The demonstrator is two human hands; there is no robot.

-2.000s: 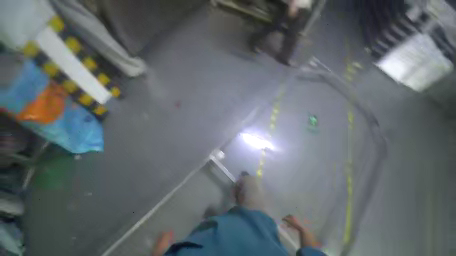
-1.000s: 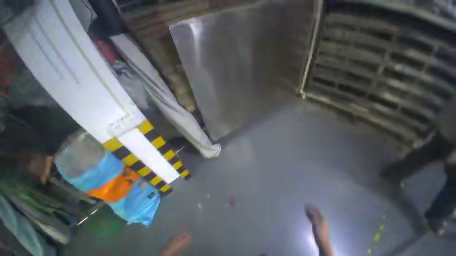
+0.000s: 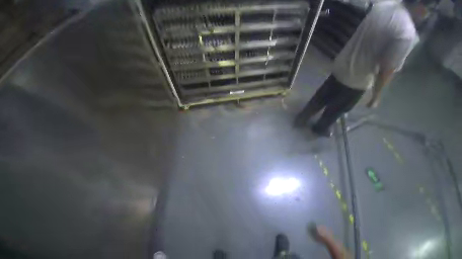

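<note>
A tall multi-tier metal rack (image 3: 237, 45) stands at the top centre, with dark gaps and ridged strips between its tiers. Pale upright frame edges flank it on both sides. A large dull-grey metal panel, perhaps the steamer door (image 3: 96, 136), fills the left side and lies close to me. My right hand (image 3: 320, 233) is low right of centre, blurred, over the floor and away from rack and panel; its fingers are unclear. My left hand cannot be made out; a small pale thing (image 3: 159, 255) at the bottom edge is too cut off to name.
A person (image 3: 372, 50) in a light top and dark trousers stands right of the rack. A long floor bar (image 3: 349, 187) runs beside a yellow dashed lane line (image 3: 334, 189). A green floor arrow (image 3: 375, 178) lies farther right. My shoe tips (image 3: 281, 244) show at the bottom.
The view has swung: the rack is now at top centre and the metal panel fills the left. The striped post and blue-orange bag have left view. My left hand no longer shows clearly.
</note>
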